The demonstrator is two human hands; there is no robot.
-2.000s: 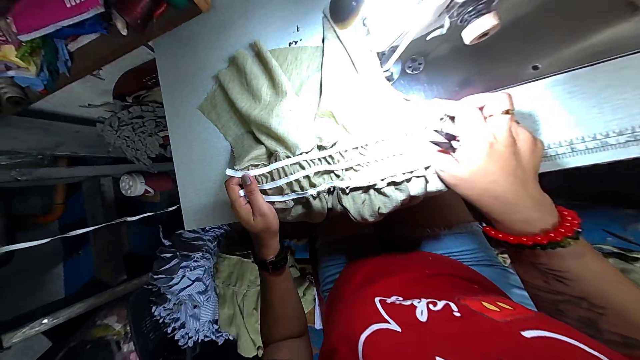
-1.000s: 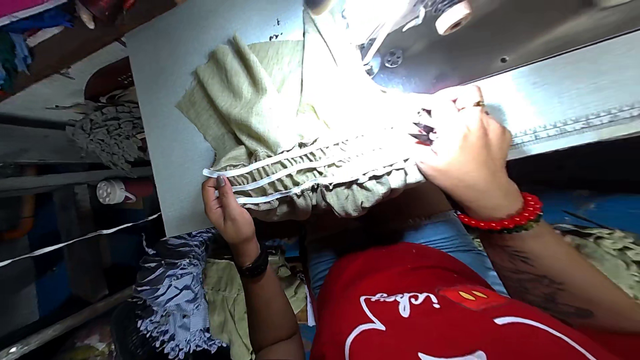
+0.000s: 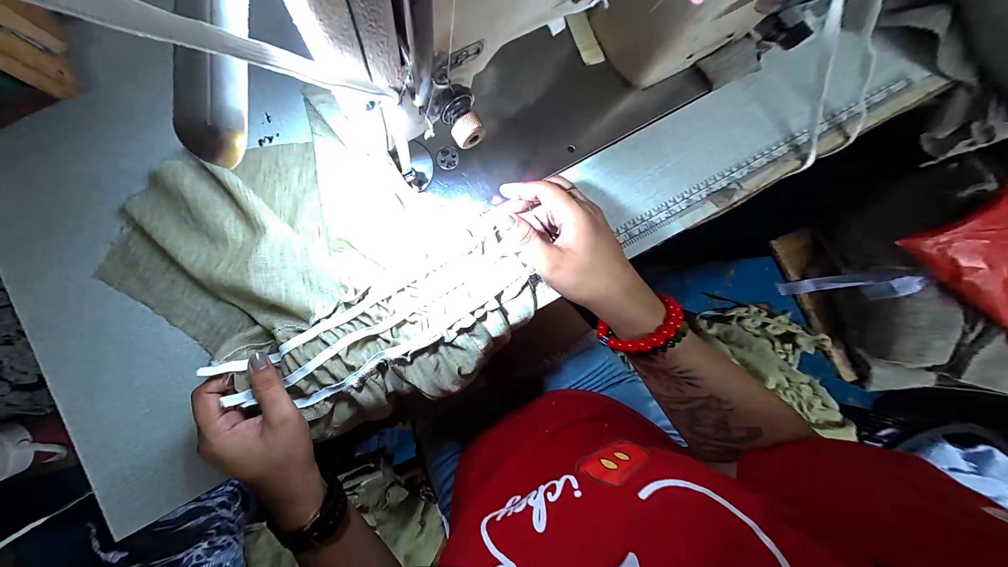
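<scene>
A light green fabric piece [image 3: 228,228] lies on the sewing table, gathered along its near side. Three white elastic bands [image 3: 342,342] run across the gathers, with free ends at the left. My left hand [image 3: 256,429] pinches the fabric and band ends between thumb and fingers. At the other end of the gathers, my right hand [image 3: 567,244] grips the fabric edge; a small dark pointed tool [image 3: 543,224] shows partly between its fingers, its kind unclear. The sewing machine's presser foot [image 3: 411,175] is behind the fabric, which glare partly washes out.
The sewing machine head [image 3: 488,31] stands at the top, over a metal bed plate [image 3: 571,118]. A measuring tape [image 3: 685,205] runs along the table's front edge. White elastic [image 3: 236,49] hangs across the upper left. Green cloth pieces [image 3: 776,366] lie below at the right.
The view has shifted, showing more of the machine and the right side. Both hands still hold the gathered fabric at its two ends; the dark tool shows less between my right fingers.
</scene>
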